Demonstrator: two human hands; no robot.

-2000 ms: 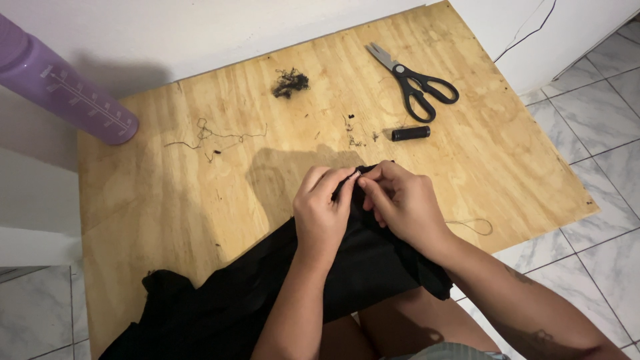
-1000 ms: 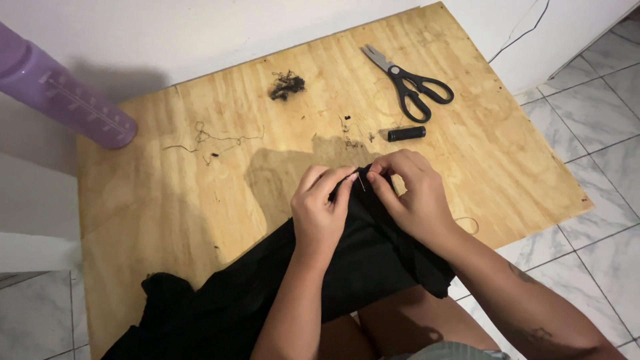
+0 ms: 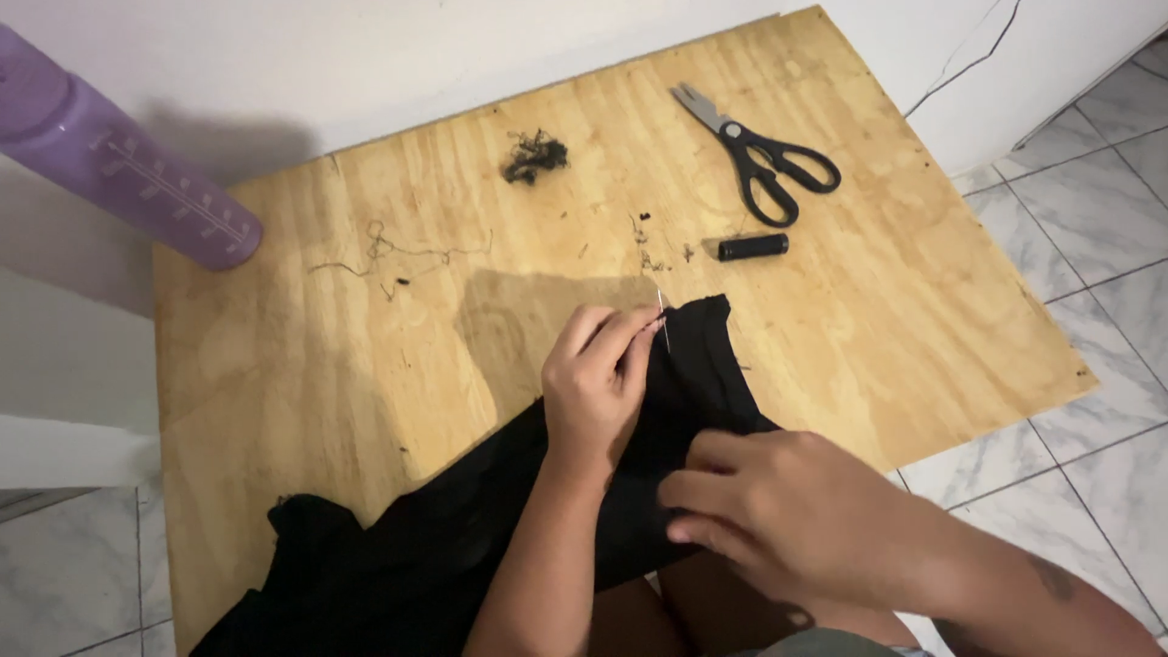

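Observation:
Black fabric (image 3: 474, 538) lies over the near edge of the table and across the lap. My left hand (image 3: 602, 374) pinches its upper edge between thumb and fingers. A sewing needle (image 3: 664, 321) stands in the cloth at those fingertips, its upper end sticking out past the edge. My right hand (image 3: 766, 511) is lower down, over the fabric, slightly blurred, with fingers curled. Whether a thread or anything else is between its fingers cannot be told.
On the plywood table (image 3: 949, 338) lie black-handled scissors (image 3: 762, 155), a black thread spool (image 3: 753, 247), a clump of dark thread (image 3: 536, 157) and loose thread strands (image 3: 411, 251). A purple bottle (image 3: 137, 164) stands at the left; a wall runs behind.
My right hand has moved from the fabric's upper edge, beside my left hand, down toward my body. The fabric's corner right of my left hand now shows uncovered.

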